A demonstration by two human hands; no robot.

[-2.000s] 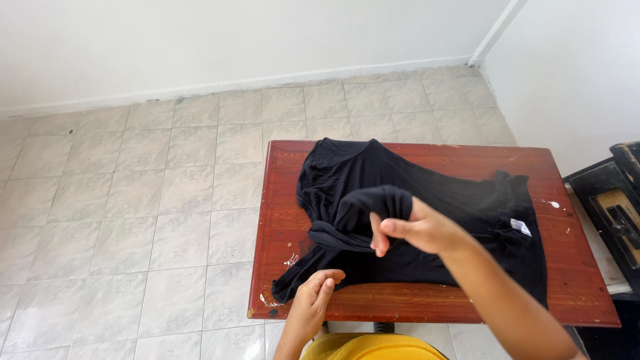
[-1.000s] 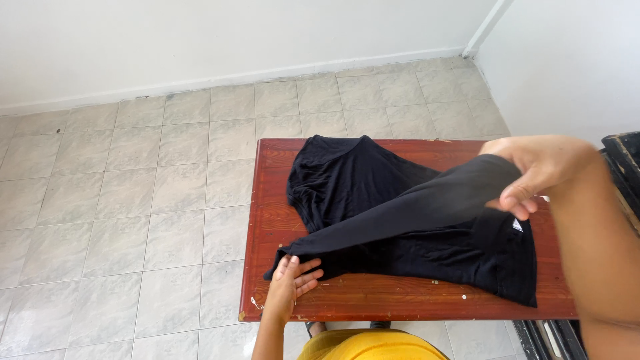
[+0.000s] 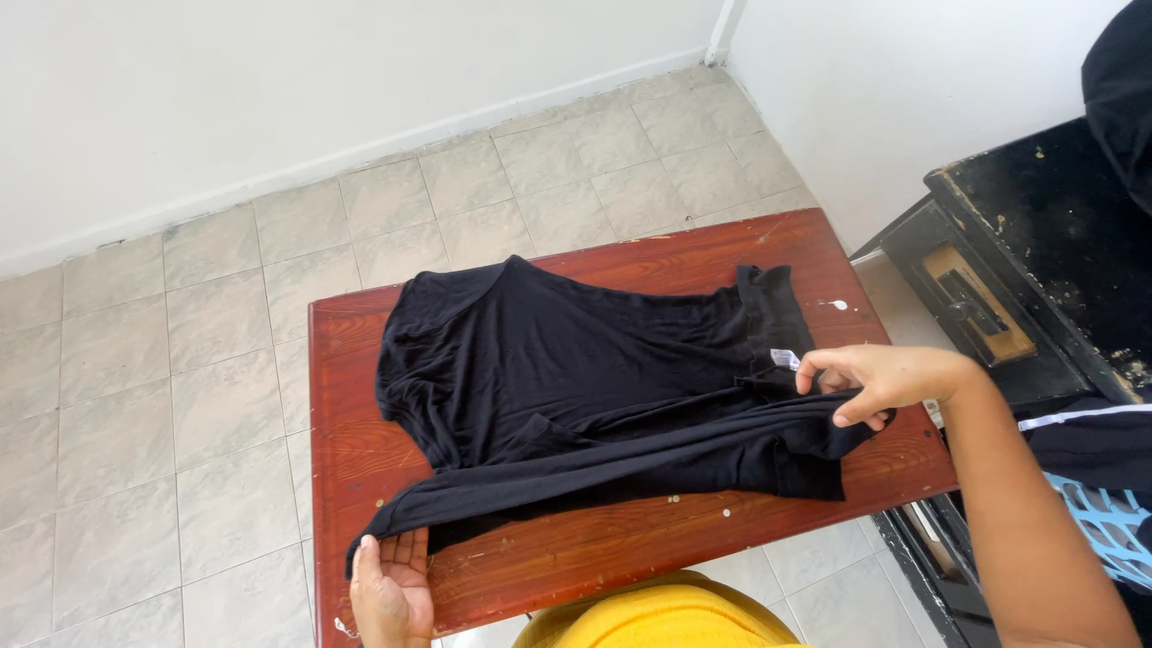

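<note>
A black knit garment (image 3: 558, 351) lies spread over a red-brown wooden table (image 3: 558, 558), with a small white label (image 3: 784, 358) near its right end. One long sleeve-like strip of it runs along the near side, between my two hands. My left hand (image 3: 394, 585) pinches the strip's left end at the table's near left corner, thumb on top and fingers behind the cloth. My right hand (image 3: 850, 387) holds the strip's other end by the label, with thumb and fingers curled around the fabric. Part of the garment beneath the strip is hidden.
A worn black cabinet with drawers (image 3: 1017, 261) stands right of the table, dark cloth on top. Below it at the right lies more dark fabric with a light-blue pattern (image 3: 1098, 531). White walls meet behind the tiled floor (image 3: 117, 450). My yellow clothing (image 3: 661, 616) shows at the bottom.
My right hand, over the middle of the garment two seconds ago, has moved right and then lower, drawing the strip out straight. The left hand stays near the table's left corner.
</note>
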